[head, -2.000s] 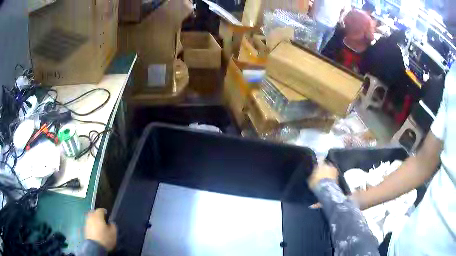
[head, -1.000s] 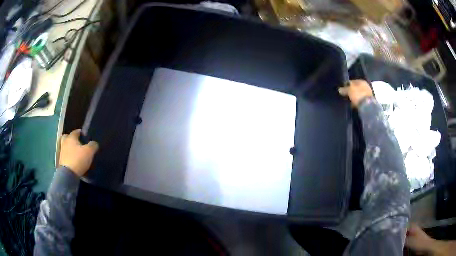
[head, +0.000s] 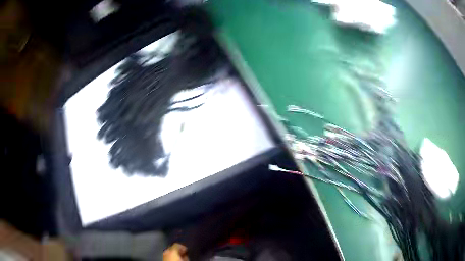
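Observation:
The black crate (head: 199, 185) lies at the left, tilted in view and blurred, with a white sheet (head: 214, 137) on its bottom. A bundle of black cable leads (head: 137, 112) lies on the sheet. More leads (head: 392, 173) lie on the green bench at the right, their thin stripped wire ends (head: 326, 148) pointing left to the bench edge, some passing it. I cannot make out my left hand or my right hand. A small skin-toned patch is cut off at the bottom edge, and I cannot tell what it is.
The green bench (head: 285, 56) has its edge running diagonally beside the crate. A white piece (head: 438, 168) lies at the right of the leads, and other white items (head: 364, 15) lie at the far end. A brownish blur shows at the bottom left.
The view has swung to the bench, now at the right. The crate, empty but for its sheet before, now holds black leads. Both hands have left its rim and are no longer made out.

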